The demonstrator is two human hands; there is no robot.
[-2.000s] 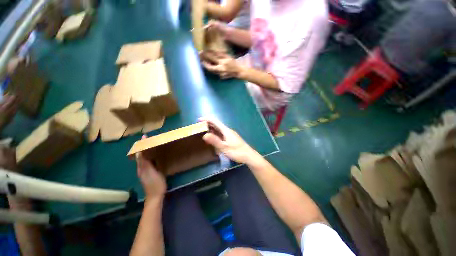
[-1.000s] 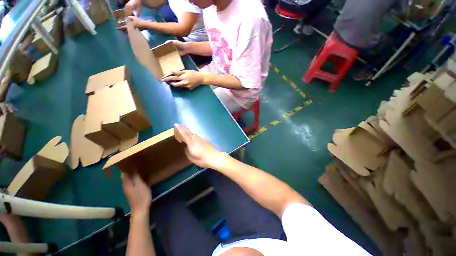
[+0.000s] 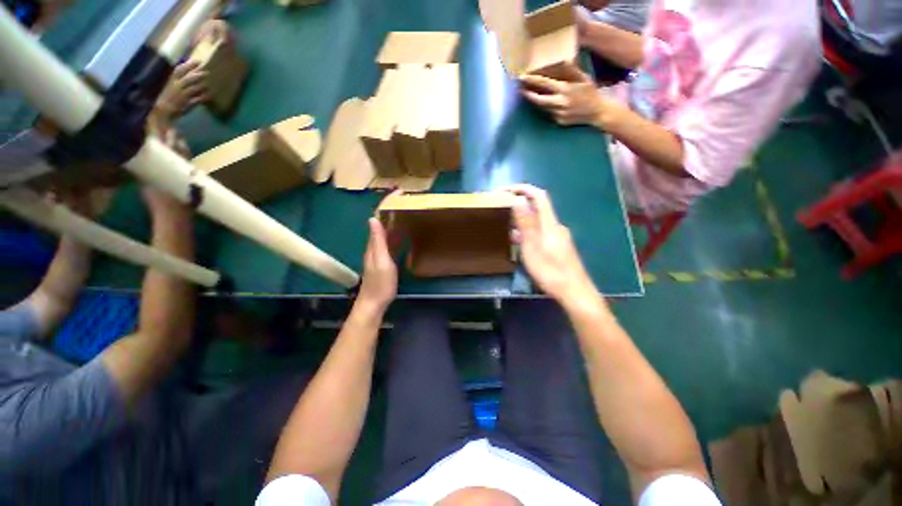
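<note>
A brown cardboard box (image 3: 461, 243) lies at the bench's front edge, its open hollow facing me and darker inside. Its lid panel shows as a narrow lighter strip along the far side. My left hand (image 3: 378, 265) holds the box's left end, with the fingertips at the top left corner. My right hand (image 3: 544, 242) holds the right end, with fingers over the top right corner. The far side and underside of the box are hidden.
Grouped part-folded boxes (image 3: 420, 119) stand mid-bench beyond my box. Another box (image 3: 257, 163) lies to their left. Cream pipes (image 3: 267, 229) rise at the left. People work on both sides; one holds an open box (image 3: 551, 44). Stacked blanks (image 3: 826, 435) lie at lower right.
The view has swung left, so the bench and my hands sit further right in the picture. The box now appears level instead of slanted. Both hands still hold its ends.
</note>
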